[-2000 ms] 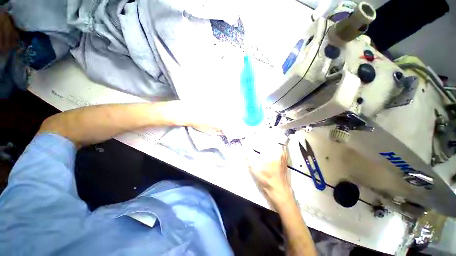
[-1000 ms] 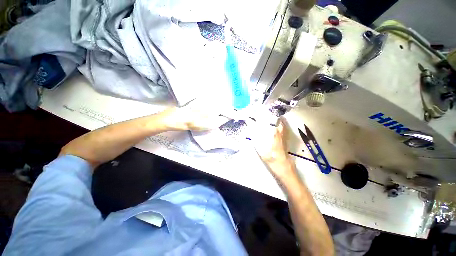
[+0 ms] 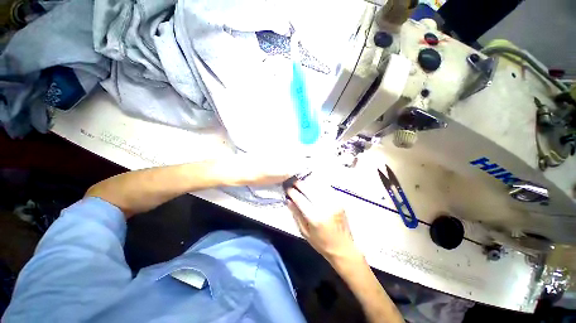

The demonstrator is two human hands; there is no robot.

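Note:
The pale blue-grey denim garment (image 3: 148, 88) lies bunched on the machine table, with a navy-and-white mottled patch at its upper part. Its near edge runs under my hands. My left hand (image 3: 268, 171) lies over this edge, its fingers washed out by the lamp. My right hand (image 3: 319, 217) meets it, fingers bent at a small dark part of the cloth, in front and left of the presser foot (image 3: 354, 150). Both hands seem to grip the cloth edge; the fingertips are partly overexposed. The turquoise tag (image 3: 304, 107) hangs left of the needle area.
Blue-handled thread snips (image 3: 401, 200) lie right of my right hand, with a black round disc (image 3: 446, 232) beyond them. The off-white sewing machine head (image 3: 467, 120) fills the right side. A dark blue piece (image 3: 66, 88) lies at far left.
My right hand has moved left and toward me, away from the presser foot, to meet my left hand. My left hand has shifted slightly right. The mottled cloth between them is now mostly covered.

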